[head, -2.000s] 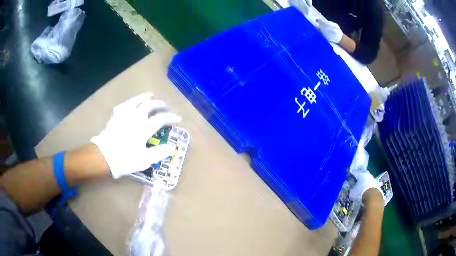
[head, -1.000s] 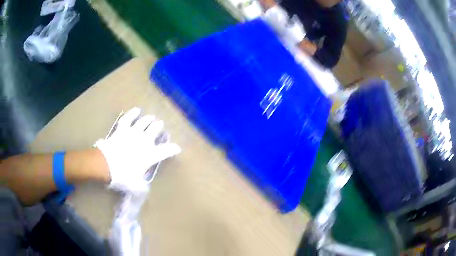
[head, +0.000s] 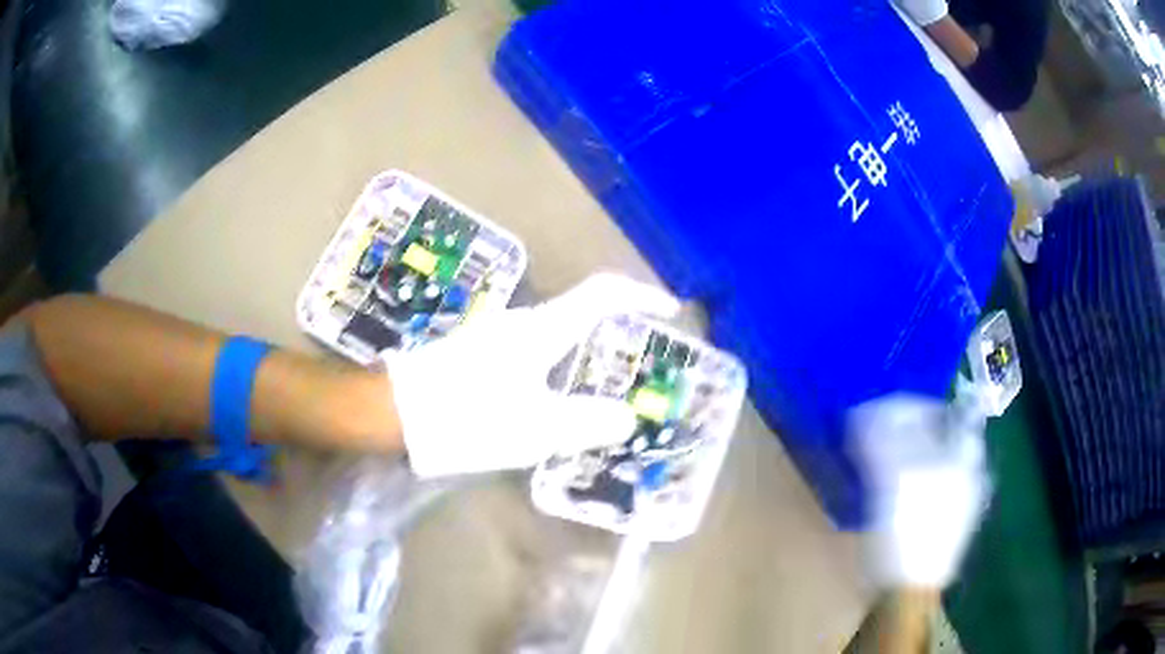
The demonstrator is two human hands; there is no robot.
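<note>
Two white square socket housings lie open side up over the tan cardboard sheet [head: 243,249]. One housing [head: 415,266] lies at the upper left with a green board and yellow block inside. My left hand [head: 524,383], gloved and with a blue wrist strap, holds the other housing [head: 696,441], thumb over its inside. A white cord leaves that housing's lower side. My right hand [head: 917,492], gloved and blurred, is at the blue stack's lower corner; its fingers and any content cannot be made out. A clear plastic bag [head: 351,575] lies below my left wrist.
A large blue stack with white lettering [head: 792,192] lies beside the housings. Another housing [head: 995,363] is on the green surface at the right, near more upright blue sheets [head: 1099,345]. A bagged item [head: 166,19] is at the top left. A person's arm [head: 952,38] shows at the top right.
The view has shifted. A second housing is now on the cardboard, with my left hand on it and off the first. My right hand, out of view one second ago, is now in view.
</note>
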